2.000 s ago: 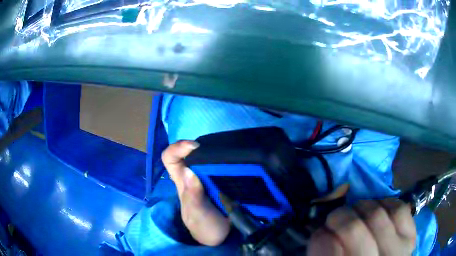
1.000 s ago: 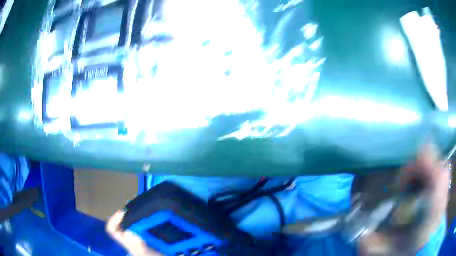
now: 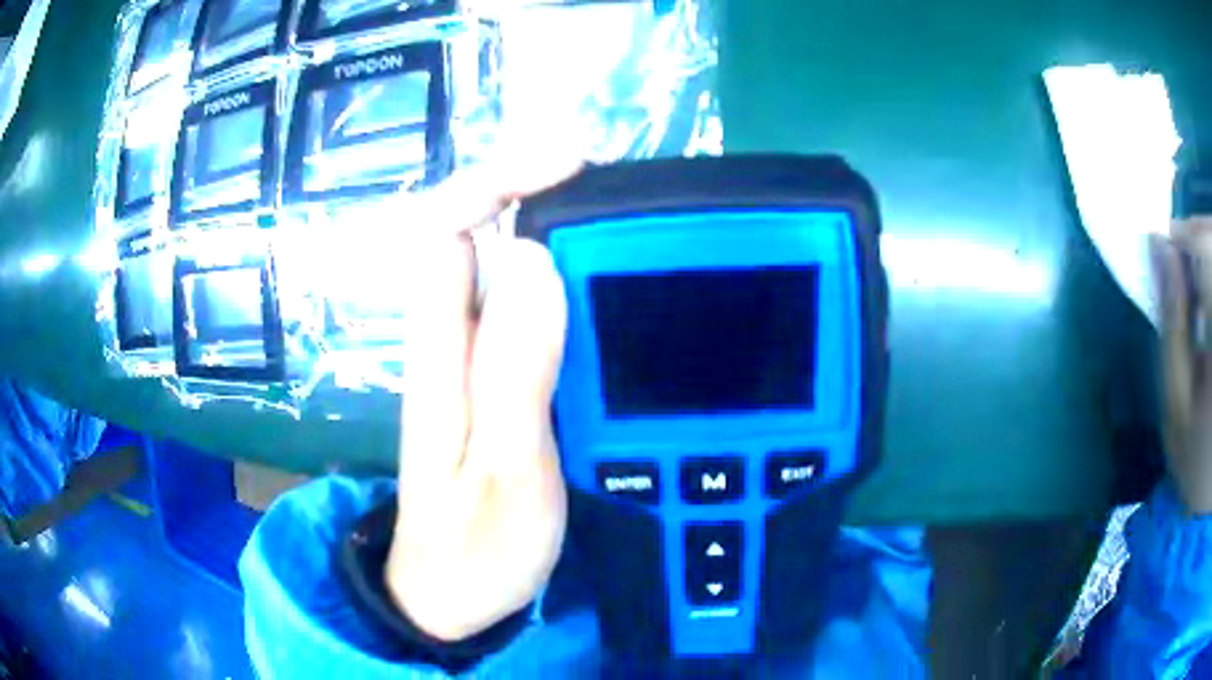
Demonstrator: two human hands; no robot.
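A handheld tester [image 3: 711, 445] with a blue face, a dark display and a thick black surround is upright, face to the camera, in the middle. My left hand [image 3: 492, 399] holds it by its left edge, over the near part of the bench. My right hand [image 3: 1190, 345] is cut off by the right edge of the picture and blurred. It is at the lower end of a white wipe [image 3: 1110, 166]; I cannot tell if the fingers grip it. No blow gun shows in the visible part of the hand.
A shiny clear sheet holds rows of black-bordered TOPDON lenses [image 3: 226, 157] on the green bench [image 3: 984, 399] at the left. Glare covers part of the sheet. A blue bin [image 3: 193, 498] stands below the bench at the lower left. A blue sleeve [image 3: 47, 432] shows at the left edge.
The tester has risen from below the bench edge and now faces the camera. The blow gun has gone from my right hand, which has moved right to the wipe. The view shows more of the bench.
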